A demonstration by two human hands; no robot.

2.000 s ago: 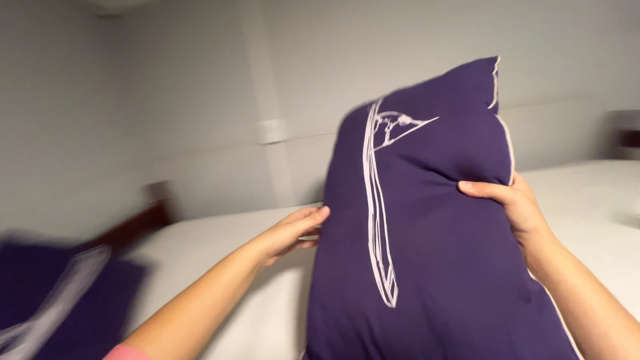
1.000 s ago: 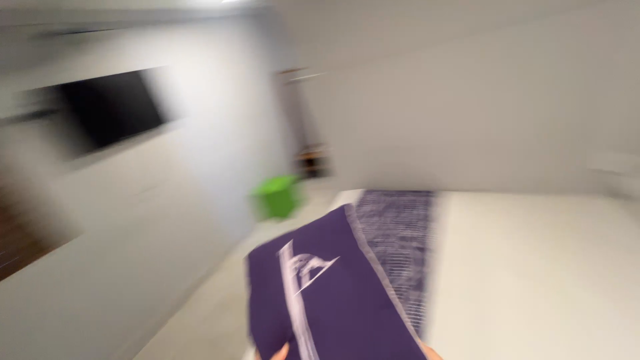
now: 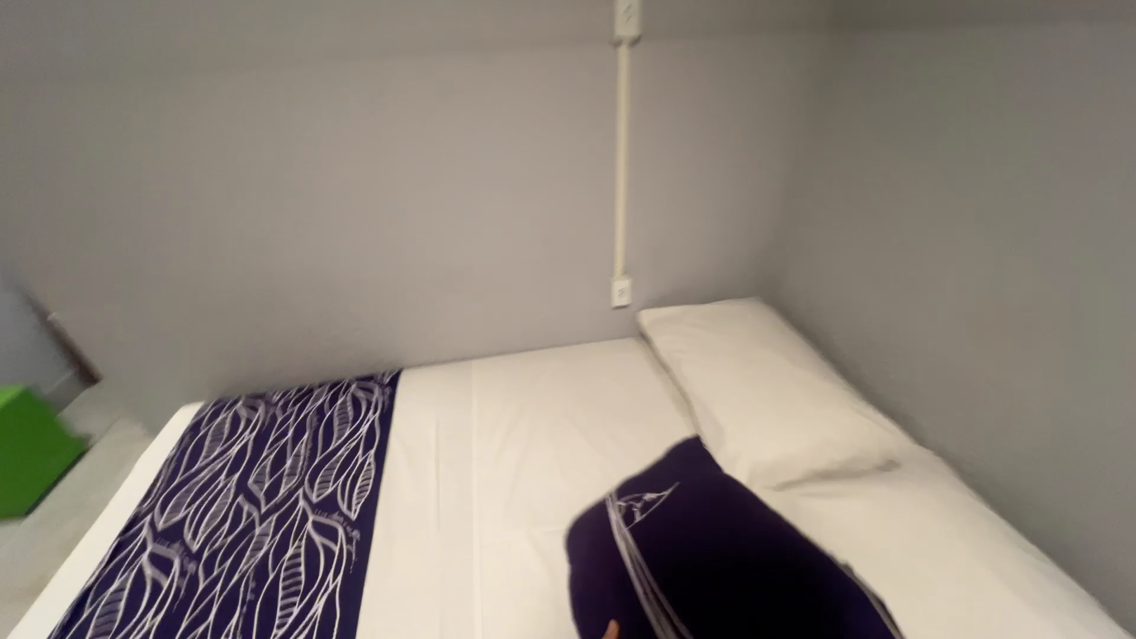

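Observation:
A dark purple cushion (image 3: 710, 541) with a white line drawing and pale piping is held up over the bed, at the lower edge of the view. A fingertip of my left hand (image 3: 612, 629) shows against the cushion's lower left side; the rest of that hand is cut off by the frame. My right hand is out of sight. Behind the cushion lies a white pillow (image 3: 763, 390) against the wall at the head of the bed. A purple bed runner (image 3: 257, 506) with white leaf-like lines lies across the white sheet (image 3: 506, 444) on the left.
Grey walls meet at a corner behind the pillow. A wall outlet (image 3: 621, 292) with a cable conduit (image 3: 623, 160) sits above the bed's far edge. On the floor at the far left stands a green box-like object (image 3: 31, 448).
The view has swung strongly, now onto the bed with the pillow and runner. The cushion remains in view, now at the lower right. Both hands held it two seconds ago; only a fingertip shows now.

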